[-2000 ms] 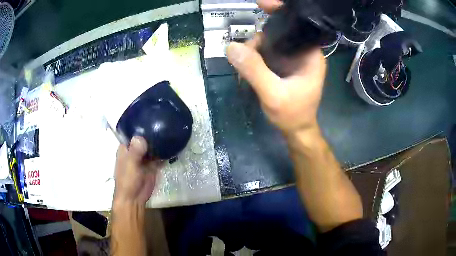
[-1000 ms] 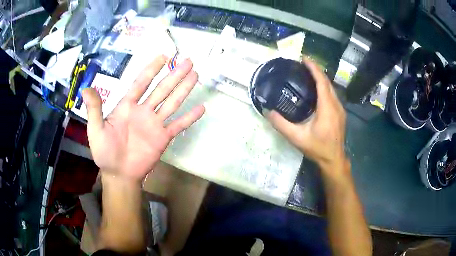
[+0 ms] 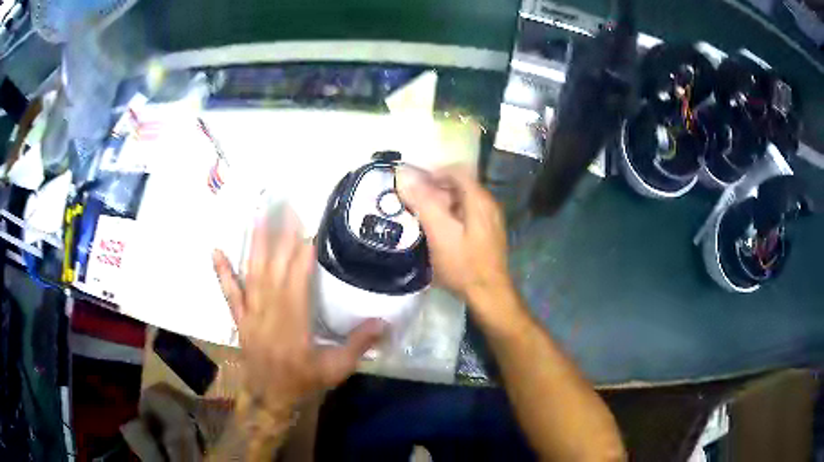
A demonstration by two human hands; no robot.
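A dome camera sits on the pale mat (image 3: pixel 443 347). Its glossy black head (image 3: pixel 375 263) shows a silvery oval face with a round ring and a dark window. Its white housing (image 3: pixel 366 307) is on the side nearer me. My right hand (image 3: pixel 449 221) has its bent fingers on the upper right edge of the face; the fingertips are partly hidden. My left hand (image 3: pixel 289 311) is blurred beside the camera's left side, fingers spread, its thumb over the lower edge of the white housing; firm contact is unclear.
A long black screwdriver (image 3: pixel 583 122) hangs right of the mat, in front of a silver-grey box (image 3: pixel 526 104). Several open dome units (image 3: pixel 745 244) with wires stand at the right. A printed white sheet (image 3: pixel 110 254) and a yellow-handled tool (image 3: pixel 70 239) are at left. A carton (image 3: pixel 777 420) is lower right.
The camera has moved left and nearer me and turned, so its silvery face and white housing now show. The raised, empty left hand has come down beside it. The view has shifted.
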